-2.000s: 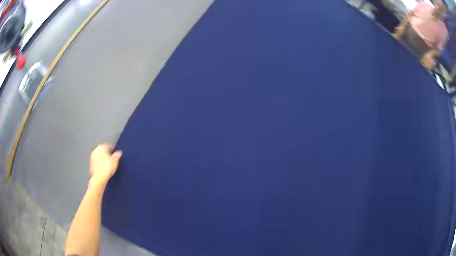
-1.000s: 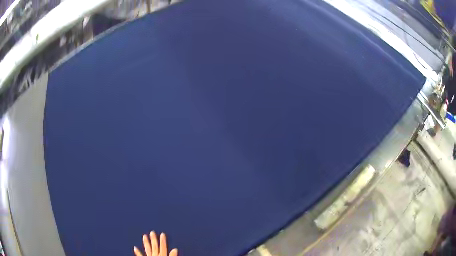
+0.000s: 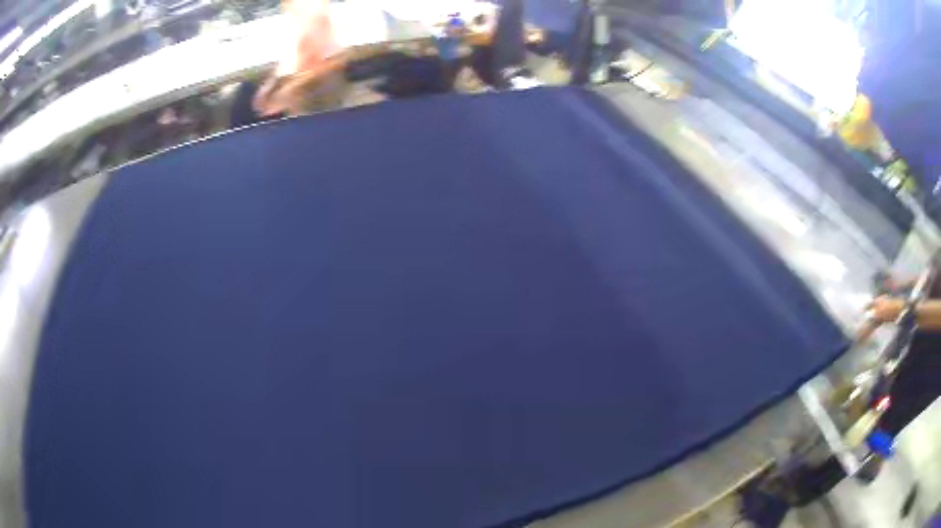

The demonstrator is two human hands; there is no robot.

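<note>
A wide navy fabric lay covers most of the table in front of me and lies flat. Its near right edge runs from the bottom middle up to a corner at the right. A slightly raised or folded band shows along its right side. Neither of my hands is in the picture.
The bare grey table surface shows along the left. A person in pink stands beyond the far edge. At the right, another person's forearm and hand are near blurred equipment and a pale rail at the table end. Concrete floor shows lower right.
The view has swung right and up towards the table end. My hand, seen at the bottom edge a second ago and at the cloth's left edge before, has left the picture.
</note>
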